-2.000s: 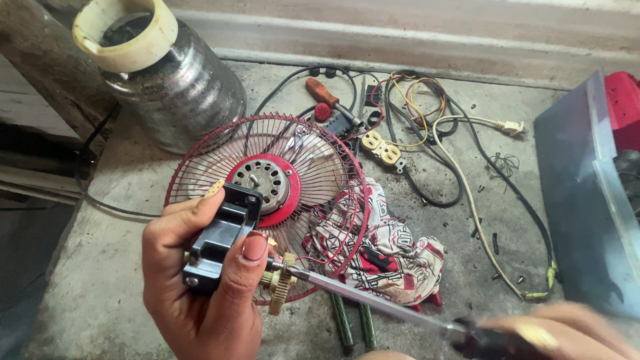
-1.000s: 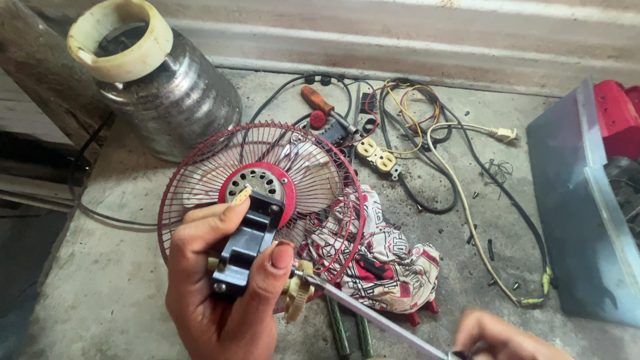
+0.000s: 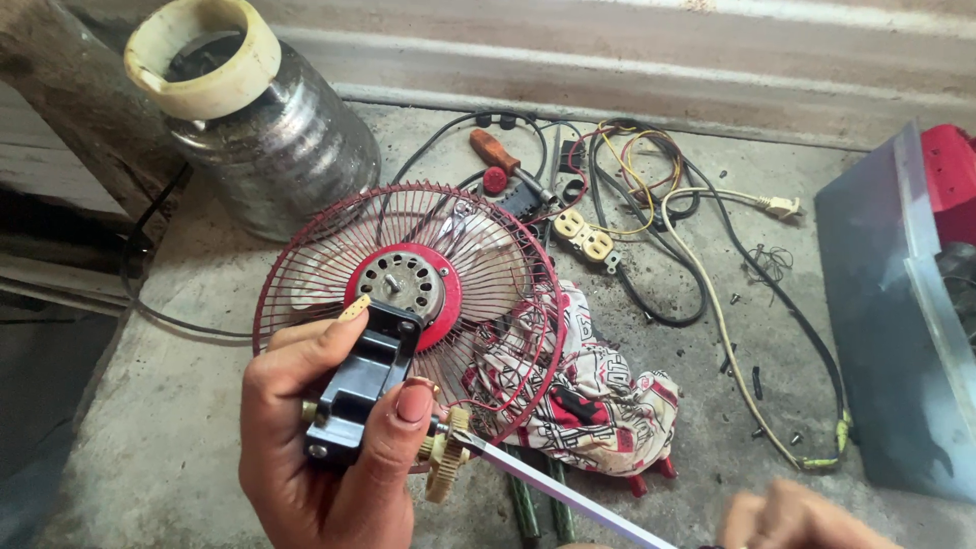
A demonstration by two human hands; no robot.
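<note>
My left hand grips a black plastic gear housing, its thumb on the near side and its fingers around the back. A cream plastic gear sticks out on the housing's right side. The long metal shaft of a screwdriver reaches from the lower right, with its tip at the gear's centre. My right hand, blurred at the lower right edge, is closed at the handle end; the handle itself is mostly hidden. Behind the housing lies a red wire fan guard with a round metal motor face in its middle.
A silvery jar with a cream collar stands at the upper left. A patterned cloth lies beside the guard. Behind are an orange-handled screwdriver, an outlet and coiled cables. Loose screws lie near a clear plastic bin.
My right hand has moved lower at the screwdriver's handle end; the black handle seen two seconds ago is now mostly out of sight. My left hand still holds the housing.
</note>
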